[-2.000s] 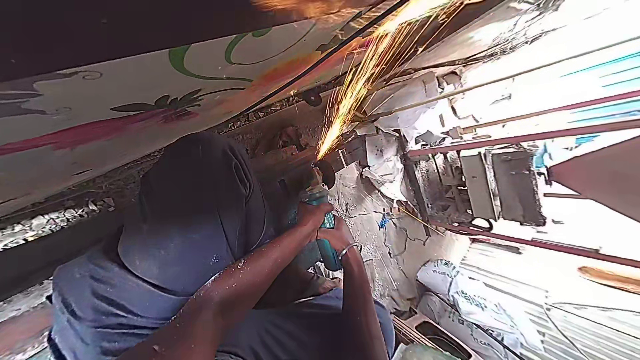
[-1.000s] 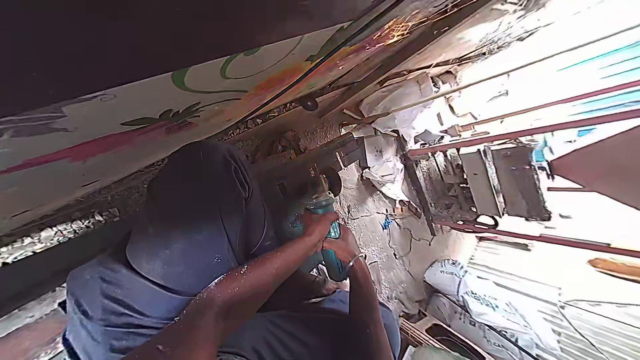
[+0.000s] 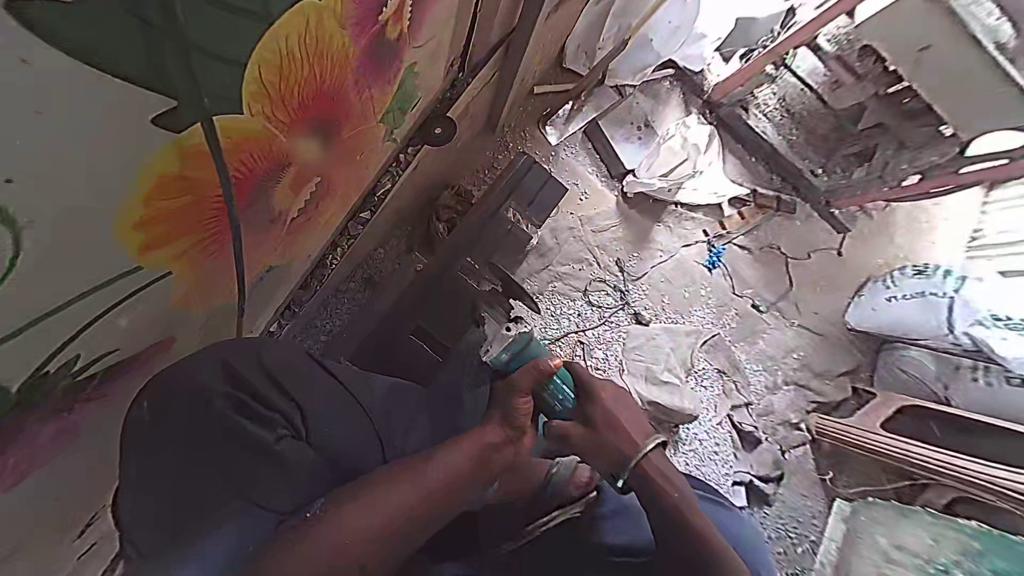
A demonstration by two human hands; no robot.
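Observation:
An angle grinder (image 3: 524,354) with a teal body and a grey metal head is held low in front of my knees. My left hand (image 3: 520,400) grips its body just behind the head. My right hand (image 3: 600,416), with a metal bangle at the wrist, closes around the body farther back. The thin cutting disc (image 3: 514,286) stands at the head, beside a dark metal bar (image 3: 536,188) that lies low by the wall; whether disc and bar touch cannot be told. No sparks show.
A flower-painted panel (image 3: 80,160) rises at the left. Cables and a blue tied bundle (image 3: 714,257) lie on the dusty floor, with a crumpled white sheet (image 3: 688,164) beyond. At the right are white sacks (image 3: 908,308), a brown slotted block (image 3: 848,424) and a greenish slab (image 3: 920,544).
Bright sparks flew from the disc two seconds ago, only a few showed far off one second ago, and none show now. Both hands still hold the grinder.

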